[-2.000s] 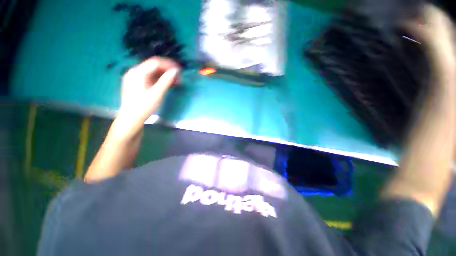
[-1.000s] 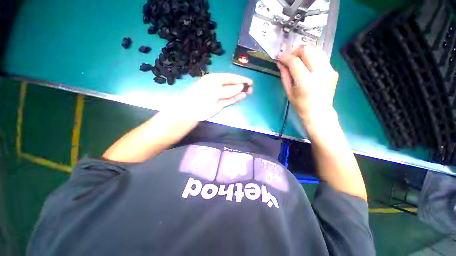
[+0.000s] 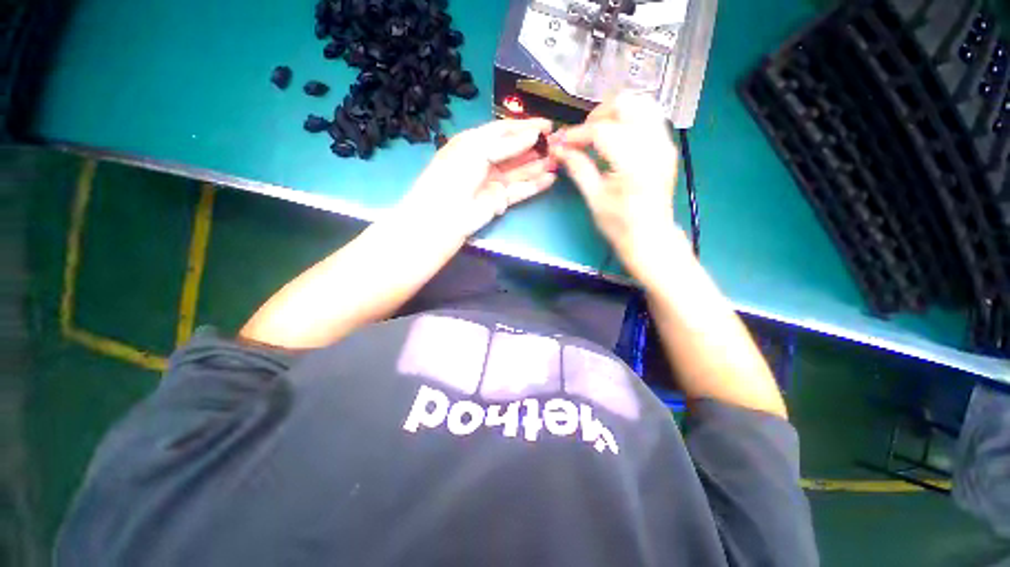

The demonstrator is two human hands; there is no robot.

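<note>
My left hand (image 3: 484, 172) pinches a small black moulded part (image 3: 542, 144) between its fingertips, just in front of the fixture. My right hand (image 3: 626, 166) is at the same part, its fingertips pinched close against the left fingertips. Whatever tiny piece the right fingers hold is too small to make out. The tabletop fixture (image 3: 537, 92) is a dark box with a silver top plate, metal arms and a red light at its front left corner. A heap of black moulded parts (image 3: 393, 72) lies left of the fixture.
Large black gridded trays (image 3: 864, 155) are stacked on the teal mat (image 3: 188, 89) at the right. Two loose black parts lie left of the heap. A black cable (image 3: 691, 188) runs over the bench edge. A blue bin (image 3: 634, 332) is under the bench. Grey cloth shows at far right.
My right hand has moved left from the fixture's silver plate to the part in my left hand. The left hand stays pinched on the black part. The view has shifted slightly.
</note>
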